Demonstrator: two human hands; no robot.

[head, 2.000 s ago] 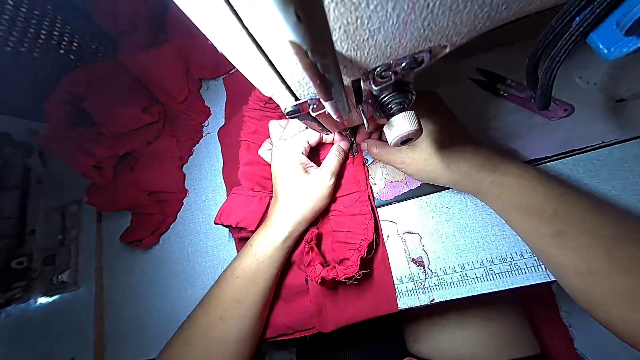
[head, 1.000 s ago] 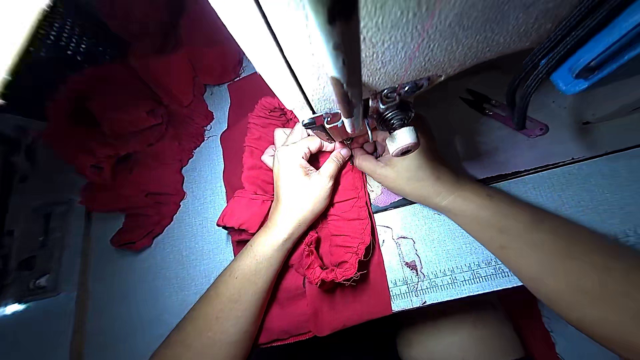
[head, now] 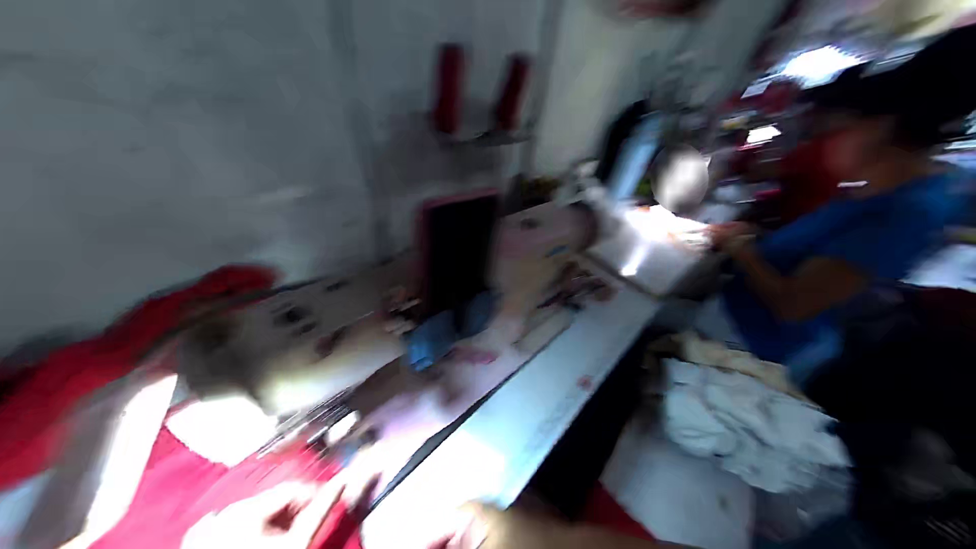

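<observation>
The head view is strongly blurred. At its bottom left, my left hand (head: 255,515) rests on red fabric (head: 179,488), overexposed by the lamp light; its fingers are not distinct, and some red cloth shows between them. My right hand (head: 461,526) is low at the bottom edge, partly cut off, over the bright table surface; whether it touches cloth cannot be told. Just above the hands stands the sewing machine (head: 305,374), its needle area smeared by blur. More red fabric (head: 46,404) lies behind the machine at the left.
A dark upright phone or tablet (head: 457,252) stands behind the machine, with two red thread cones (head: 450,88) beyond. At right, a person in a blue top (head: 846,236) works at another lit machine. A heap of white cloth (head: 747,419) lies between the tables.
The view has swung up and to the right, bringing the wall and the other person into sight. My right hand has moved away from my left hand and the needle area.
</observation>
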